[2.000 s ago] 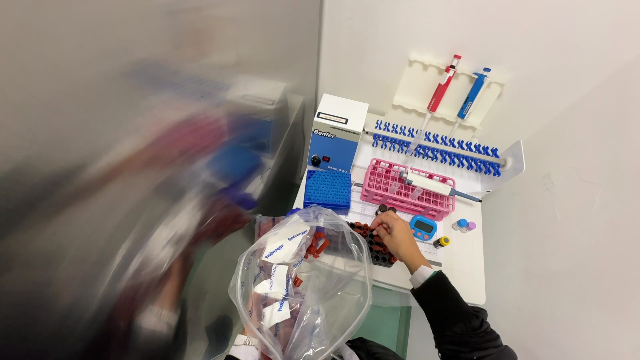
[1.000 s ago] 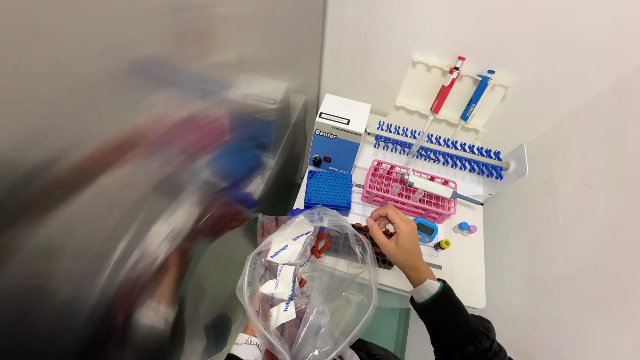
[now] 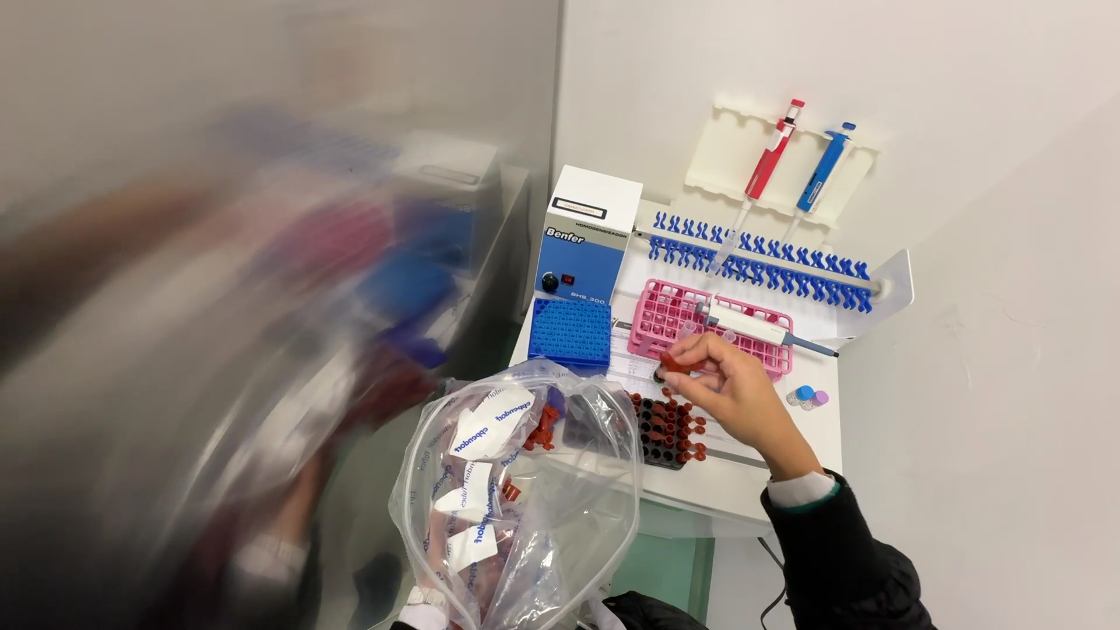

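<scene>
Between the thumb and fingers of my right hand (image 3: 731,389) is a reddish-brown microcentrifuge tube (image 3: 681,364), held above a black tube rack (image 3: 665,451). Several similar tubes (image 3: 678,424) with open lids stand in that rack. My left hand (image 3: 440,547) is mostly hidden behind a clear plastic bag (image 3: 569,512), which it holds at its left side. Inside the bag lie loose reddish-brown tubes (image 3: 544,427) and printed white pieces (image 3: 494,424). The bag's upper right edge overlaps the rack's left side.
A homogenizer (image 3: 582,249) and blue tip box (image 3: 570,332) stand behind the bag. A pink rack (image 3: 652,319) carries a grey-white pipette (image 3: 748,325). Red (image 3: 770,162) and blue (image 3: 822,175) pipettes hang behind blue clips (image 3: 770,271). Small capped vials (image 3: 801,395) stand right. A reflective wall (image 3: 219,350) borders the left.
My right hand has lifted from the black rack and moved slightly back, with a reddish-brown tube now visible in its fingers. The bag has shifted a little.
</scene>
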